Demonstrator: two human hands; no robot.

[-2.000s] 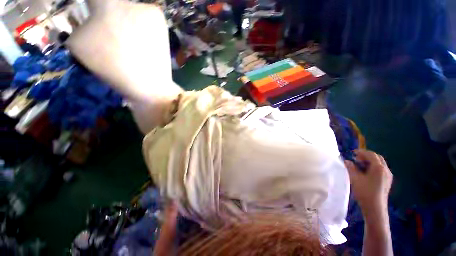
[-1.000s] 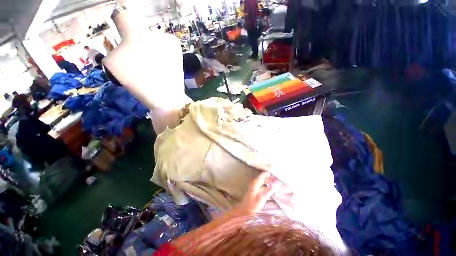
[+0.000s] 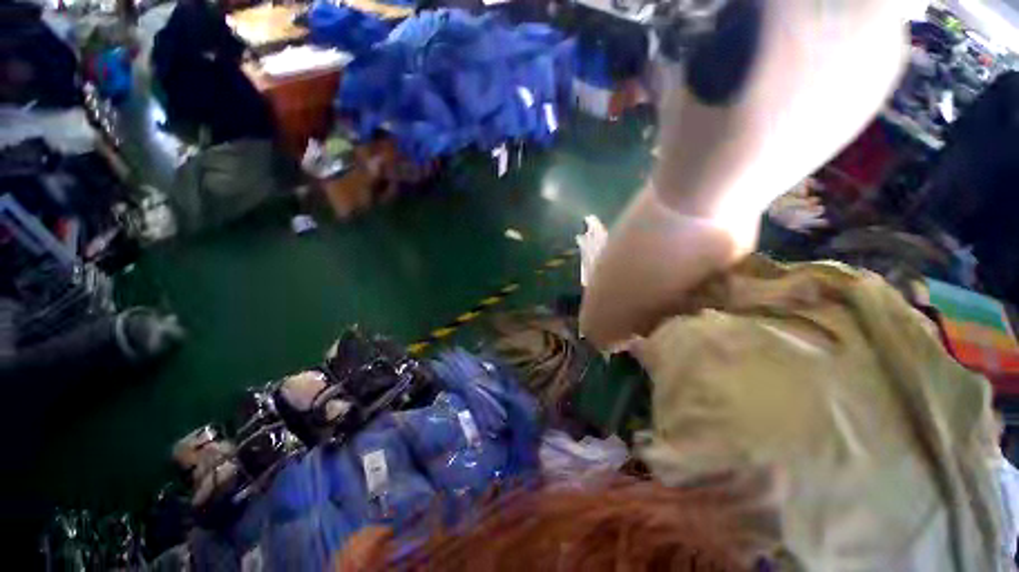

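Observation:
The cream garment point(image 3: 771, 391) lies draped and folded at the lower right, beside the dress form. The pale dress form point(image 3: 782, 123) leans up to the top right, with a black oval on its upper part. A strip of white cloth point(image 3: 1009, 492) shows at the right edge. Reddish-brown hair covers the bottom middle and hides part of the garment. Neither of my hands can be made out. A small blurred orange patch sits at the bottom edge left of the hair; I cannot tell what it is.
Blue bagged garments point(image 3: 391, 469) with white labels lie at lower left. A blue clothing heap point(image 3: 458, 84) and an orange-brown box or table point(image 3: 300, 101) stand at the back. Green floor point(image 3: 291, 268) carries a yellow-black line. The striped box point(image 3: 972, 324) is at far right.
The view has swung left, so the dress form, cream garment and striped box appear farther right. The hand that lay on the cream garment a second ago no longer shows.

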